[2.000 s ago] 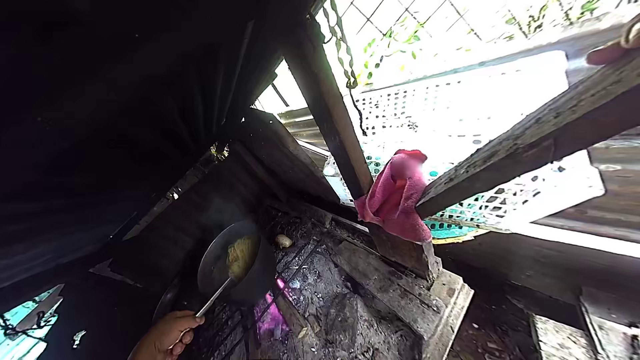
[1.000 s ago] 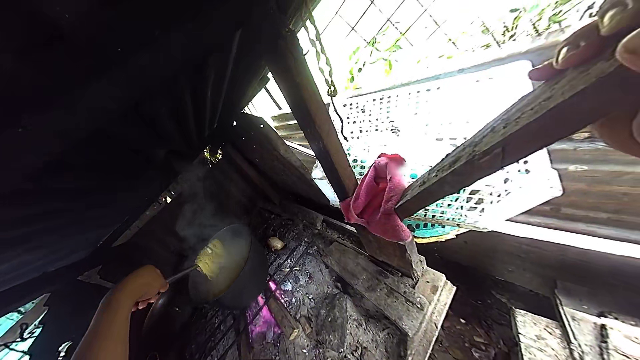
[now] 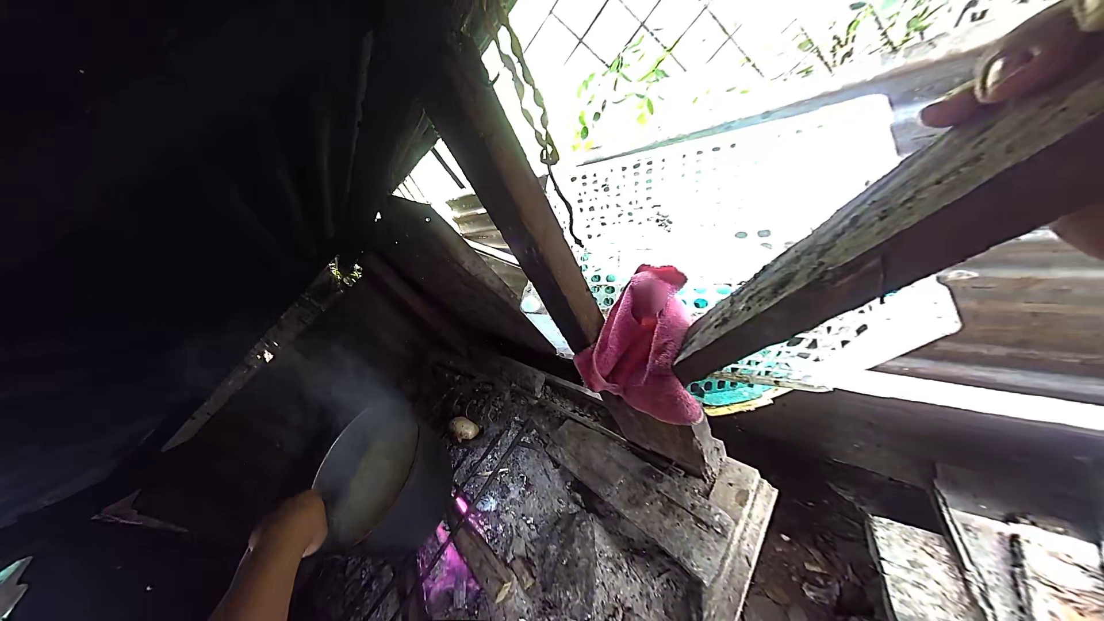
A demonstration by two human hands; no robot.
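Observation:
My left hand (image 3: pixel 297 522) is closed at the near left rim of a dark, deep cooking pot (image 3: pixel 427 483). The long-handled utensil seen in it in the earlier frames is hidden now. Steam rises from the pot, and a yellowish content shows dimly inside. The pot sits on a metal grate (image 3: pixel 487 457) over a wood fire (image 3: pixel 448 561) that glows purple in this view. My right hand (image 3: pixel 1026 73) grips a slanting wooden beam (image 3: pixel 897 224) at the upper right, with its fingers over the top edge.
A pink cloth (image 3: pixel 642 354) hangs where the beam meets an upright post (image 3: pixel 517 190). Behind it stands a white perforated plastic crate (image 3: pixel 802 190). A small pale round thing (image 3: pixel 464 429) lies beside the pot. Charred wood, ash and a wooden hearth edge (image 3: pixel 742 535) are to the right.
My left hand has moved from beside the pot to its rim, and the utensil has gone out of sight. My right hand stays on the beam, shifting a little along it.

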